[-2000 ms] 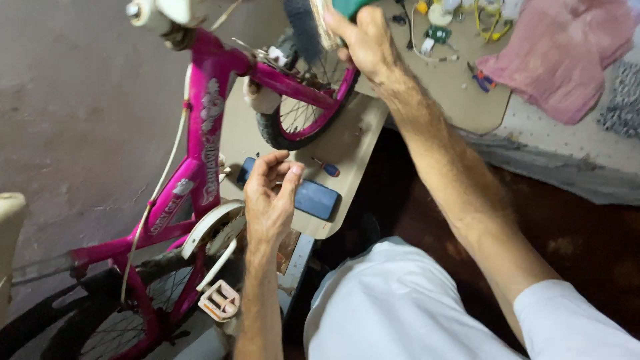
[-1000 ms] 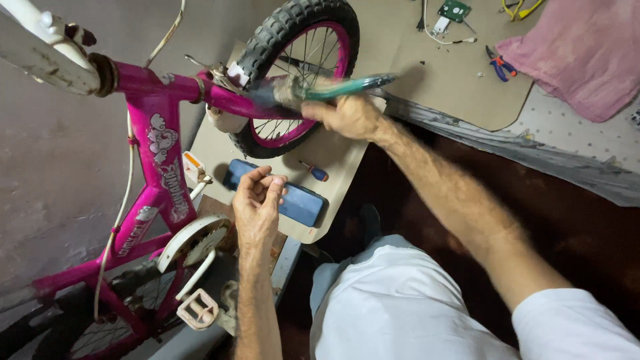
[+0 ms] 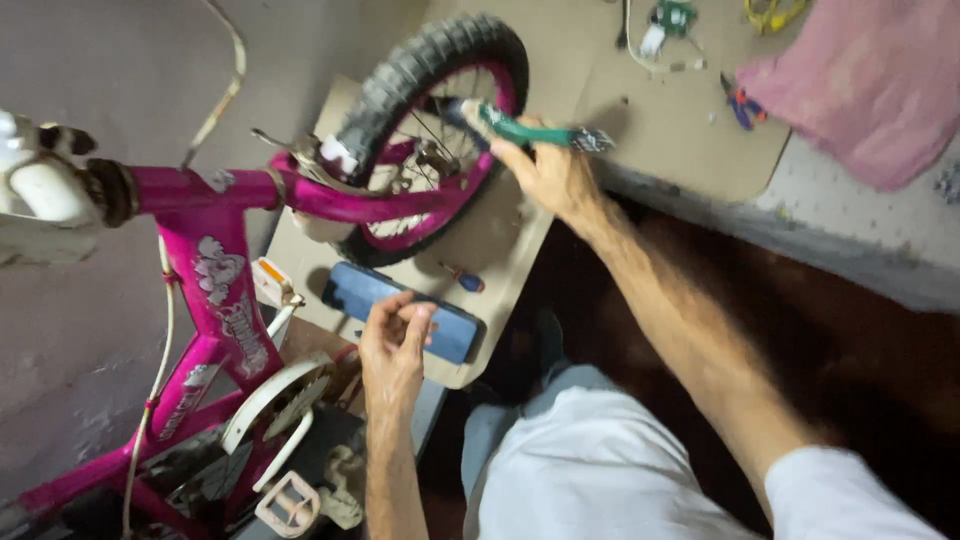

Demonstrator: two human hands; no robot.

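A pink child's bicycle (image 3: 202,262) fills the left side, its front wheel (image 3: 442,45) standing over the table. My right hand (image 3: 555,169) grips the green handle of a paintbrush (image 3: 517,129), whose bristles reach in among the spokes near the rim. My left hand (image 3: 397,334) is held above a dark smartphone (image 3: 450,330) with thumb and fingertips close together; whether anything small is between them cannot be told. A small screwdriver (image 3: 469,280) lies beyond the phone, below the wheel.
Diagonal cutters (image 3: 742,105) lie by a pink cloth (image 3: 862,90) at the upper right. A green circuit board (image 3: 675,16) with a cable and a yellow object (image 3: 776,13) are farther back. The table edge (image 3: 675,199) runs diagonally beside my right forearm.
My right hand has come down from the top of the view with the brush, which now reaches in among the front wheel's spokes. My left hand stays over the phone. The front wheel has turned on its steering.
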